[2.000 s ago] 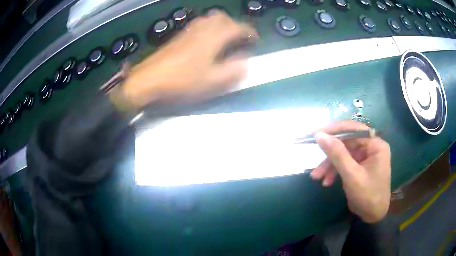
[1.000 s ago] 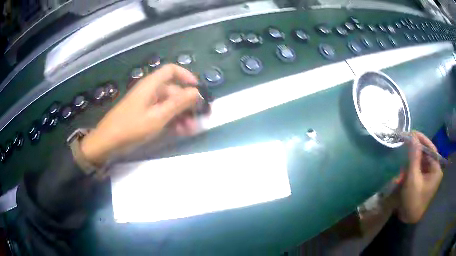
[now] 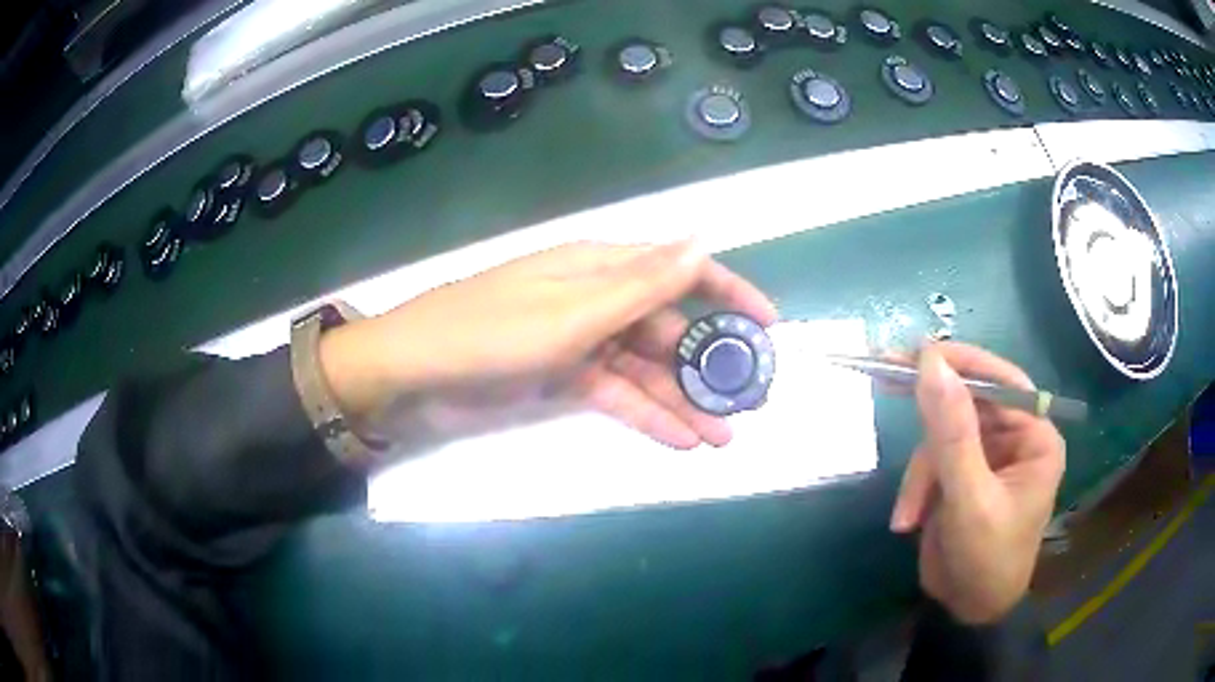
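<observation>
My left hand [image 3: 586,346] holds a round black part [image 3: 726,362] by its edge, its silver-grey centre and pale-marked ring facing up, above the white wipe [image 3: 586,466]. My right hand [image 3: 979,466] holds a thin pointed hand tool [image 3: 979,386] like a pen. The tool's tip points left over the wipe's right end, a short gap from the black part. The wipe lies flat on the green surface and glares; my left hand hides part of it.
A shallow metal dish [image 3: 1117,271] stands at the right. Small clear spots [image 3: 943,313] lie between wipe and dish. A pale edge rail [image 3: 906,187] separates the work surface from the green conveyor belt [image 3: 586,147], which carries many black parts. Yellow floor line at lower right.
My left hand has come from the belt side to above the wipe with a black part. My right hand went to the dish and is back beside the wipe with the tool.
</observation>
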